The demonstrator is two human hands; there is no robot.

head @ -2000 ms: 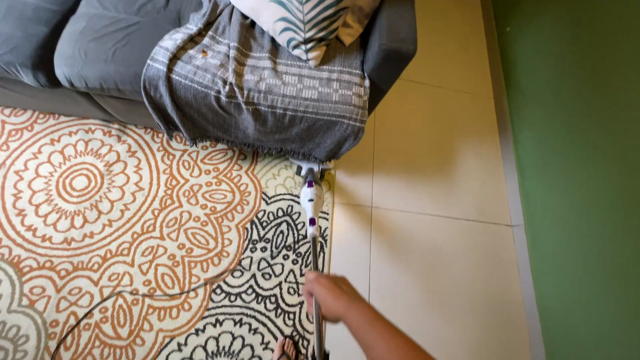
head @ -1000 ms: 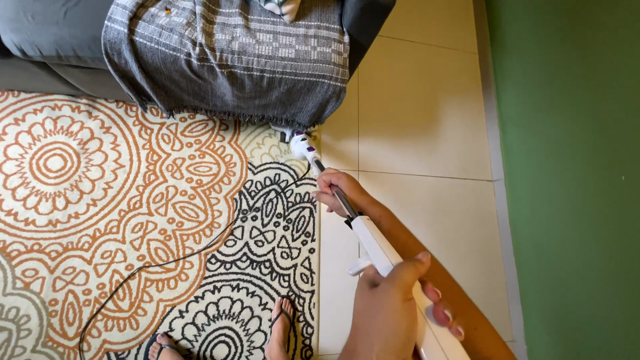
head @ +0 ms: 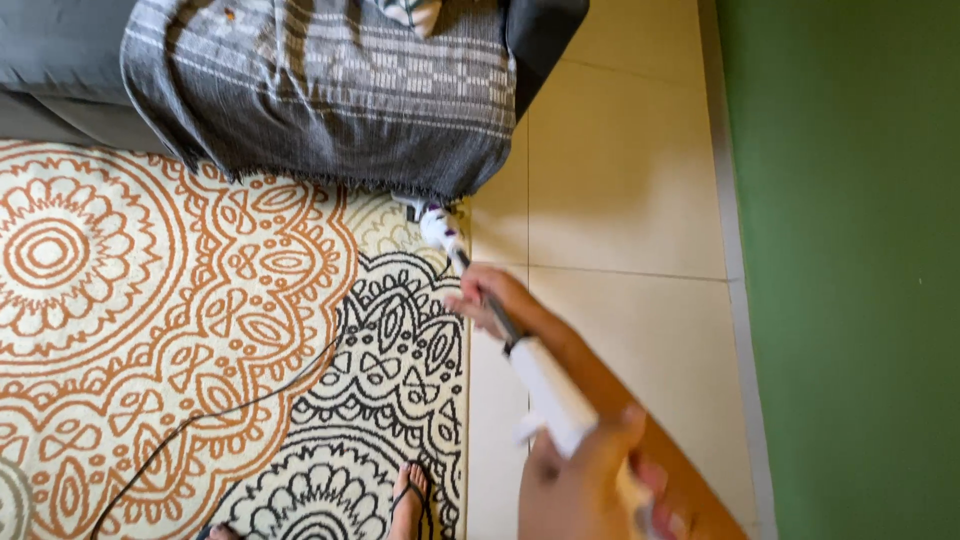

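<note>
A stick-type floor cleaner with a white and purple lower joint (head: 440, 227), a dark metal tube (head: 501, 315) and a white upper body (head: 553, 394) slants from the sofa's front edge toward me. Its floor head (head: 413, 206) lies on the rug, partly under the blanket's fringe. My right hand (head: 491, 298) is loosely around the tube, with some fingertips showing at its left. Nearer to me, my left hand (head: 581, 480) grips the upper body; it is blurred, and the end of the handle is hidden.
A grey sofa (head: 52, 56) with a woven grey blanket (head: 337, 142) and a cushion (head: 415, 13) stands ahead. A dark cord (head: 202, 415) crosses the patterned rug (head: 247, 300). My sandalled foot (head: 409, 499) is on the rug. Tiles (head: 622, 225) and a green wall (head: 847, 262) lie right.
Two seconds ago only my right hand showed, on the tube; my left hand has since come into view on the white body. The cleaner now slants instead of standing nearly straight in view.
</note>
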